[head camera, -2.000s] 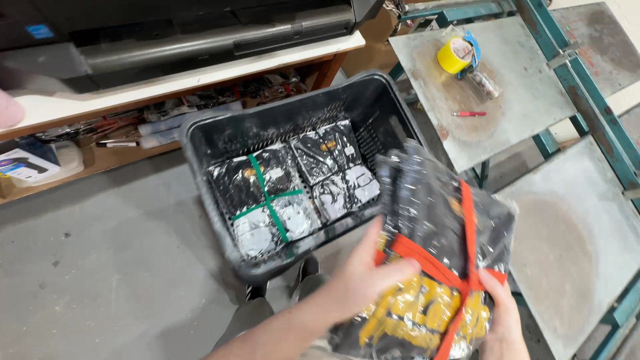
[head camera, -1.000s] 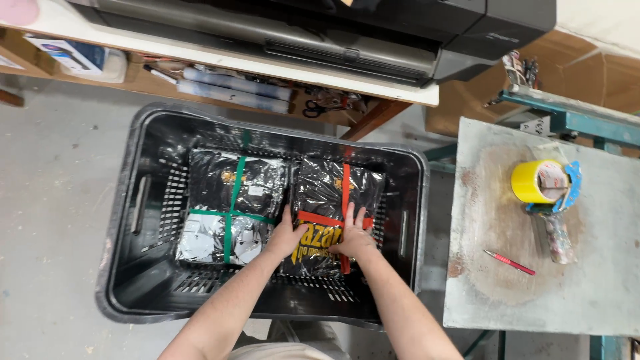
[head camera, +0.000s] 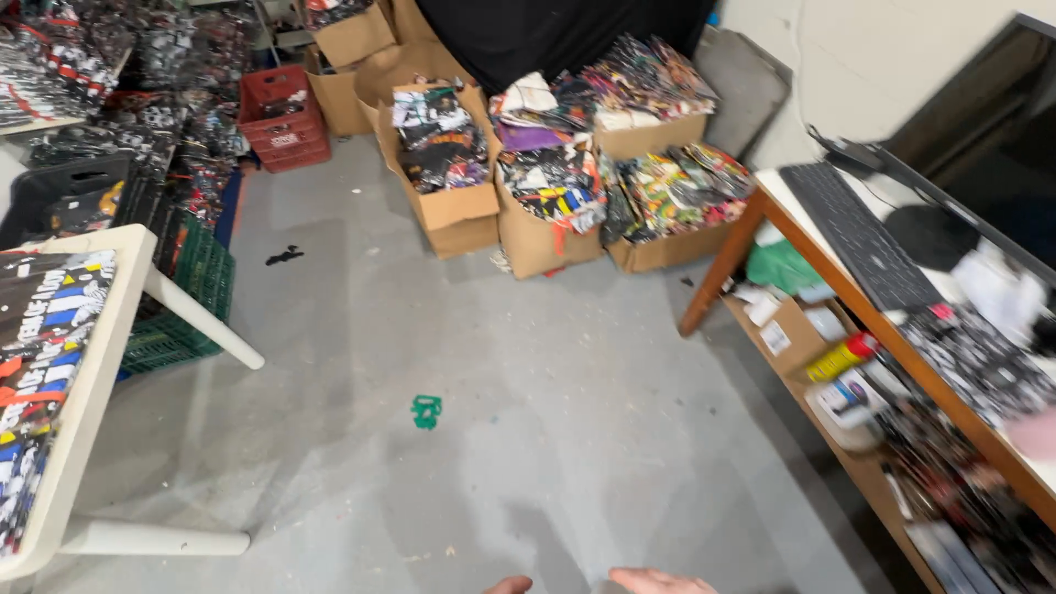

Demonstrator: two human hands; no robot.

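Note:
Only the fingertips of my left hand (head camera: 509,585) show at the bottom edge, over the grey floor; whether they hold anything is cut off from view. To their right, the fingers of my right hand (head camera: 660,580) stretch out, with a gap between the two hands and nothing seen in it. A scrap of green strap (head camera: 426,411) lies on the floor ahead. At the left, bagged printed garments (head camera: 49,363) with an orange strip rest on a white plastic table (head camera: 91,445).
Cardboard boxes (head camera: 462,216) of bagged garments line the far side, beside a red crate (head camera: 285,124). Dark and green crates (head camera: 186,305) stand beyond the white table. On the right is a wooden desk (head camera: 833,313) with a keyboard (head camera: 858,231) and a loaded lower shelf.
The view has swung away from the black crate. A second ago both hands were on the bundle with the red strap inside it; now they are apart over the floor, the bundle out of view.

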